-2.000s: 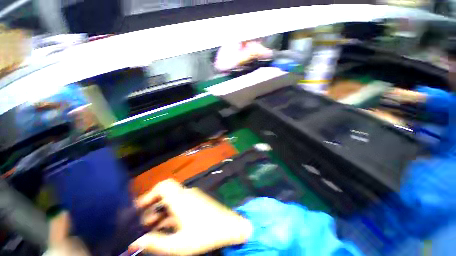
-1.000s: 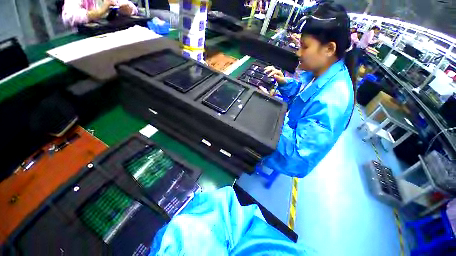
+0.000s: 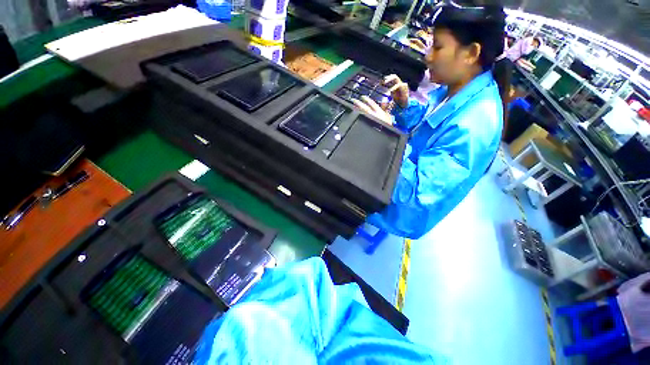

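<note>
Two smartphones lie in the black foam tray (image 3: 53,285) at the lower left. The upper phone (image 3: 196,228) and the lower phone (image 3: 132,296) show rows of green blocks on their screens, with small white text near the lower ends. A blue sleeve of mine covers the tray's right part and the lower phone's edge. Neither of my hands shows; both are out of the picture or hidden.
A tall stack of black foam trays (image 3: 264,135) stands behind, with dark phones in its top slots. An orange mat (image 3: 64,214) with thin metallic bits lies at left. A person in a blue smock (image 3: 452,157) works at right, beside a blue floor aisle with stools.
The view has swung right from the orange mat and the dark blue slab, then shifted slightly. My hands, visible two seconds ago, have left view. The other person's hand has risen slightly.
</note>
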